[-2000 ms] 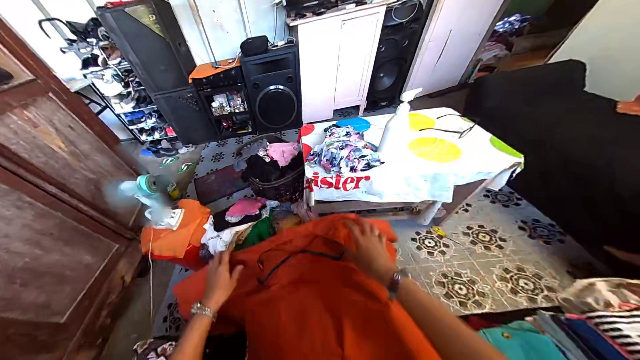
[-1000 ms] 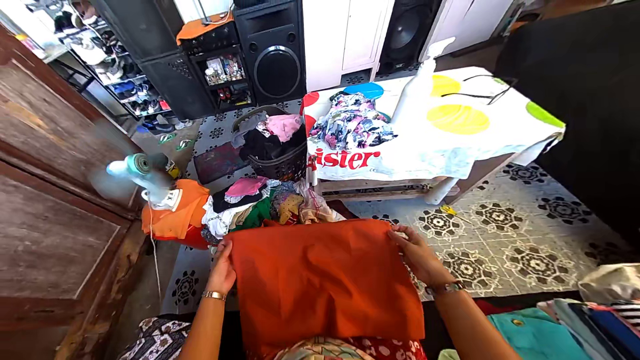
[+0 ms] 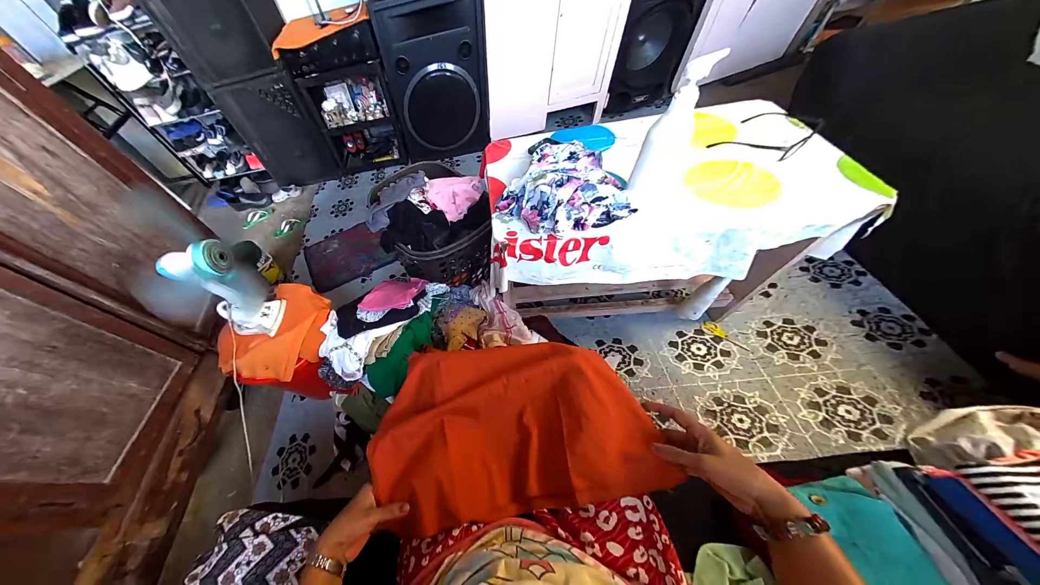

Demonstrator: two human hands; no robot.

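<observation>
An orange-red cloth garment (image 3: 512,431) lies spread and partly folded over my lap, above a red patterned garment. My left hand (image 3: 357,524) grips its lower left edge, thumb on top. At the right edge, my right hand (image 3: 707,455) holds the cloth between thumb and fingers. Just beyond the cloth is a heap of mixed clothes (image 3: 398,341). Folded clothes, with a teal garment (image 3: 861,520) among them, lie by my right forearm. A patterned cloth (image 3: 252,544) is left of my left wrist.
A low table (image 3: 650,260) under a printed cloth holds a floral garment (image 3: 569,187), a white spray bottle (image 3: 670,130) and eyeglasses (image 3: 780,146). A dark laundry basket (image 3: 447,260) stands left of it. A running fan (image 3: 215,268) sits on orange cloth. Part of another person's hand (image 3: 1020,364) shows at far right.
The orange-red cloth, bunched two seconds ago, is flattened into a smaller folded shape. My left hand has moved down from its upper left corner, and my right hand has moved down along the right side.
</observation>
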